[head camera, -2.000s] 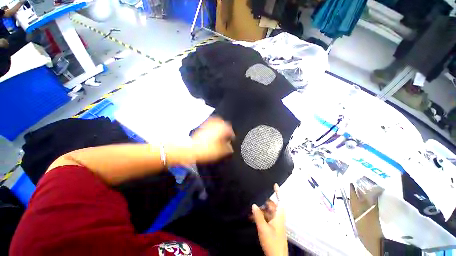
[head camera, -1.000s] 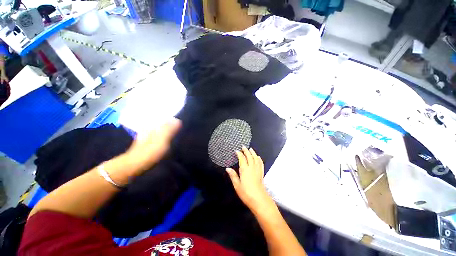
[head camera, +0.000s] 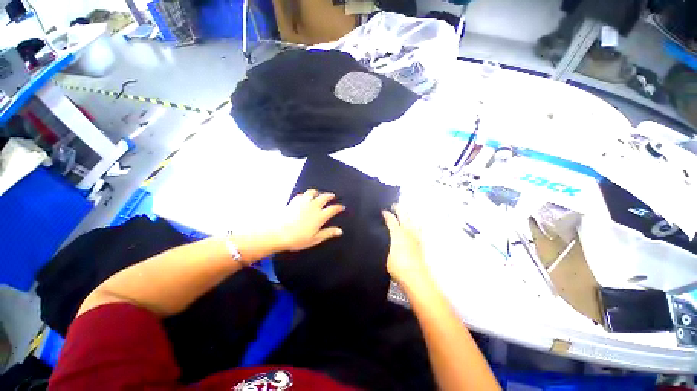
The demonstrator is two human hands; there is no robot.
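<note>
A black cut panel [head camera: 348,263] lies on the white table in front of me, its narrower end pointing away and its near part running over the table edge towards my lap. My left hand [head camera: 312,221] lies on its left half, fingers apart. My right hand [head camera: 403,243] is at its right edge; whether the fingertips pinch the edge is unclear. Beyond the panel is a black heap [head camera: 294,111] with a grey oval patch [head camera: 358,88] on top. The needle area [head camera: 458,177] of the sewing machine [head camera: 550,185] is to the right, apart from the panel.
A crumpled clear plastic bag [head camera: 409,46] is behind the heap. Black cloth [head camera: 115,252] lies over a blue crate [head camera: 136,210] at my left. A phone [head camera: 636,309] lies at the right of the table. Thin tools [head camera: 508,244] lie near the needle area. Shelves stand at the back right.
The near panel's grey oval is no longer visible and the panel now lies separate from the heap. My left hand has moved right onto the cloth; my right hand has moved to its right edge.
</note>
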